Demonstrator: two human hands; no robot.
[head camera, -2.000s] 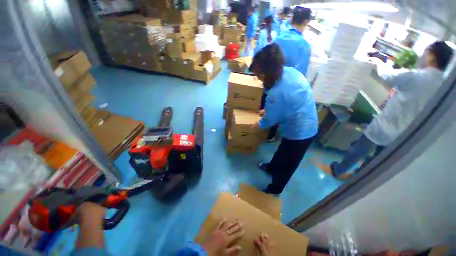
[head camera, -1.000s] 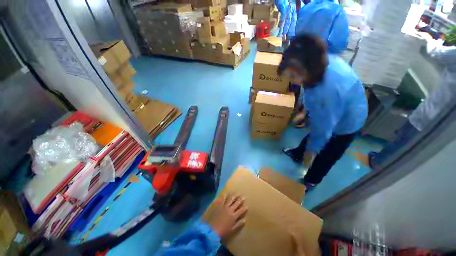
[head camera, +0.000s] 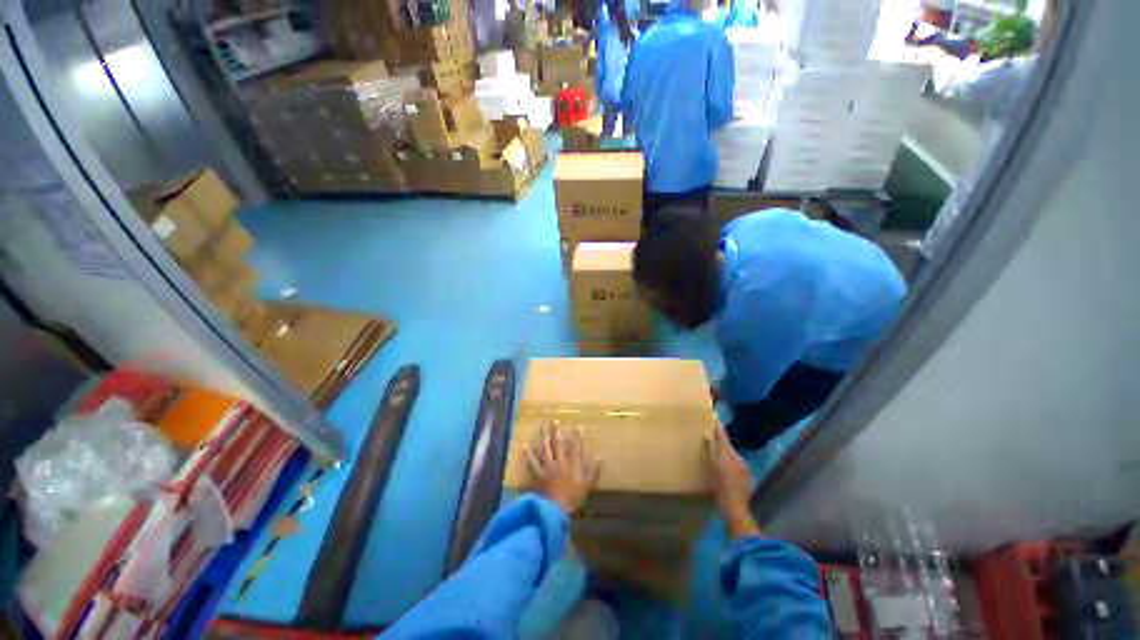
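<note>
A closed brown shipping carton (head camera: 625, 438) is right in front of me, with a shiny tape strip across its top. My left hand (head camera: 563, 468) lies on its top near the front left, fingers spread. My right hand (head camera: 729, 475) is against its right side. Dark print shows on its near face, partly hidden by my hands and sleeves. A brown box shape below it is blurred. The carton's underside is hidden.
Pallet truck forks (head camera: 481, 469) lie left of the carton. A person in blue (head camera: 806, 294) bends beside its far right. Stacked cartons (head camera: 600, 206) stand beyond. Flat cardboard (head camera: 328, 344), red-edged stacks (head camera: 188, 513) and a door frame (head camera: 238, 288) are left; another frame edge is right.
The taped top now faces me where plain brown panels showed. My right hand has moved to the carton's side. The nearby person bends lower. The forks appear nearer, and the truck's body has mostly left view.
</note>
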